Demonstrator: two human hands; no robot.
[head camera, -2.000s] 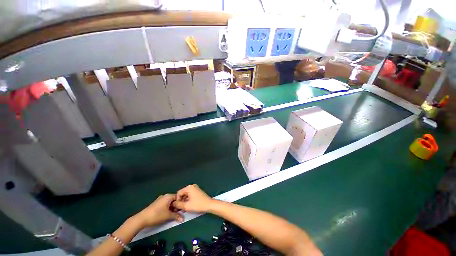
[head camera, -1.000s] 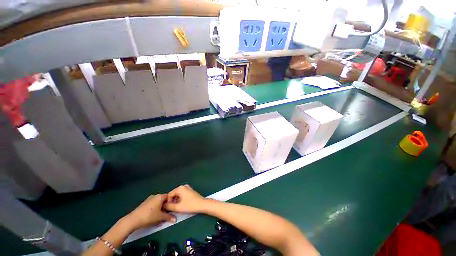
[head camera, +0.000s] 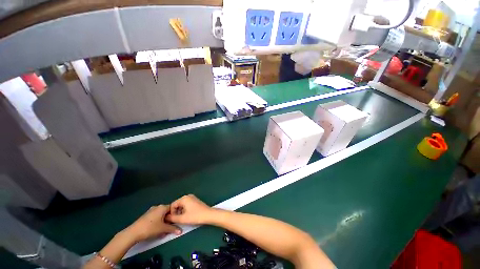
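Observation:
My left hand (head camera: 154, 221) and my right hand (head camera: 190, 210) meet at the fingertips over the white edge strip, fingers bent and pinched together. Whether something small is between them is hidden. Just below lies a heap of black cables (head camera: 226, 258) with shiny plug ends, cut by the bottom edge. Two closed white cartons (head camera: 295, 142) stand side by side on the green belt, right of my hands. Tall open cartons (head camera: 79, 163) stand at the left. More open cartons (head camera: 152, 97) stand in a row behind the far edge strip.
A grey rail (head camera: 158, 31) with blue-and-white sockets (head camera: 273, 27) crosses above. Flat white cartons or papers (head camera: 239, 101) lie beyond the far strip. An orange-yellow tape roll (head camera: 432, 146) is at right. A red object (head camera: 429, 252) is at bottom right. Part of a person (head camera: 295, 65) shows behind.
The view has shifted, so the closed cartons appear a little further right and the sockets higher. My hands stay together, slightly further left in the picture. Part of a person now shows behind.

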